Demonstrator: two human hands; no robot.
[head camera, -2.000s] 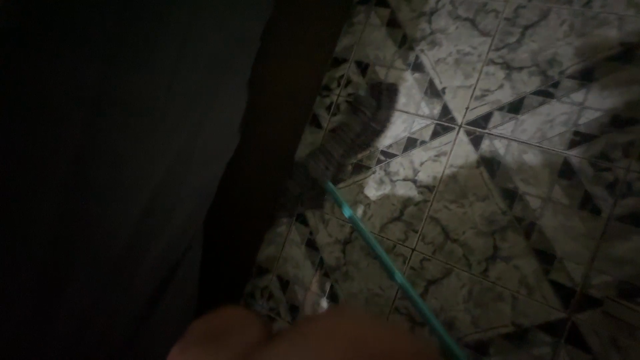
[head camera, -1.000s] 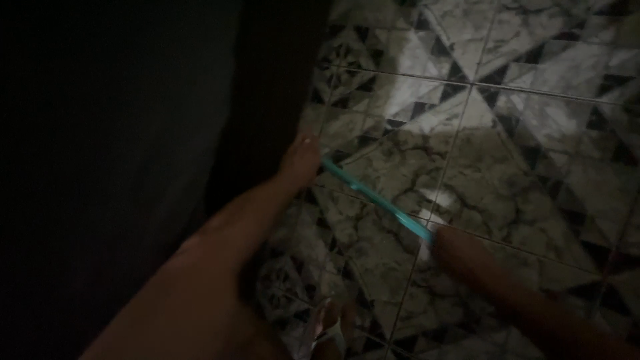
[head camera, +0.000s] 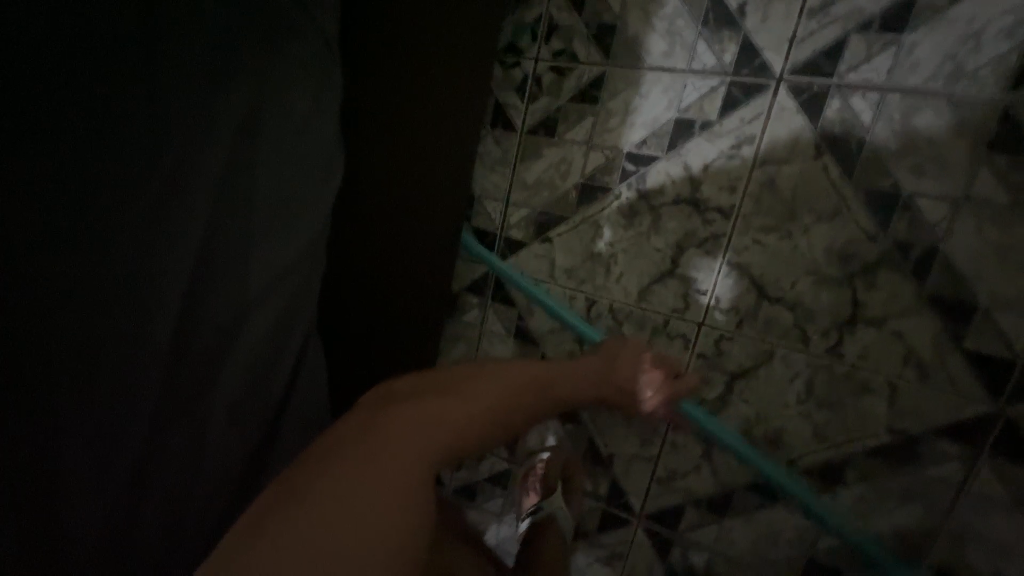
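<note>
A long, thin teal pole (head camera: 544, 300) runs slantwise from the dark edge at the centre left down to the lower right, above the tiled floor. My left hand (head camera: 648, 380) is closed around its middle, with my bare forearm reaching in from the lower left. The pole's upper end meets the shadow under the dark edge, so its tip is hidden. Its lower end fades out at the bottom right. My right hand is out of view.
A dark cloth-like surface (head camera: 184, 240) fills the left side, with a black shadowed strip beside it. A foot in a sandal (head camera: 548, 496) stands on the patterned tile floor (head camera: 840, 320). The light is dim.
My left hand was near the pole's upper end a second ago and is now lower along it. My right hand, seen on the pole then, has left the view.
</note>
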